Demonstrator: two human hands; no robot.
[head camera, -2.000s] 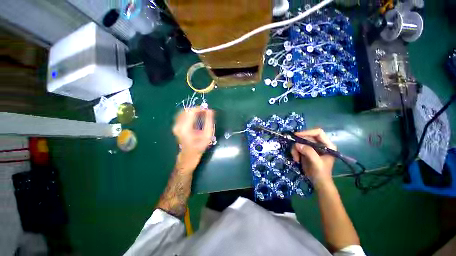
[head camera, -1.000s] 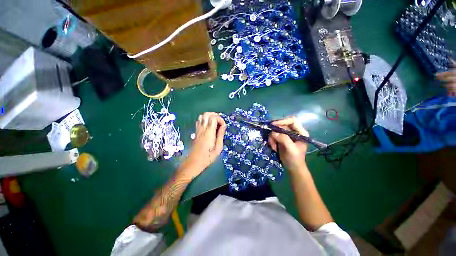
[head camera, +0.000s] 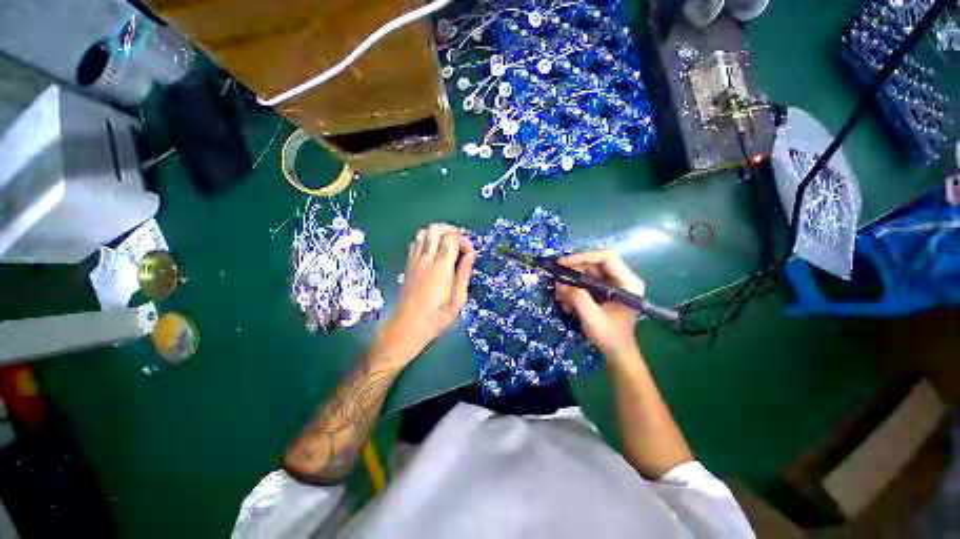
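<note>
The blue PCB panel (head camera: 523, 342) lies flat at the bench's front edge. My right hand (head camera: 602, 295) holds the black soldering iron (head camera: 616, 293) like a pen, its tip over the panel's upper left part. My left hand (head camera: 437, 272) is at the panel's upper left edge, fingertips close together near the iron's tip. A small white disc (head camera: 402, 280) shows just left of my left hand; whatever my left fingertips pinch is too small to tell. The pile of white wired discs (head camera: 335, 274) lies left of my left hand.
Finished blue panels (head camera: 584, 95) with trailing white discs lie at the back. The metal soldering station (head camera: 690, 126) and clear plastic bag (head camera: 819, 200) stand right of them. A wooden box (head camera: 390, 105), tape roll (head camera: 316, 168) and white device (head camera: 79, 200) are back left. Black cable (head camera: 726, 305) loops at right.
Since two seconds ago, my left hand has moved from the disc pile to the panel's upper left edge. The view has shifted. Over the last second, both hands have barely moved.
</note>
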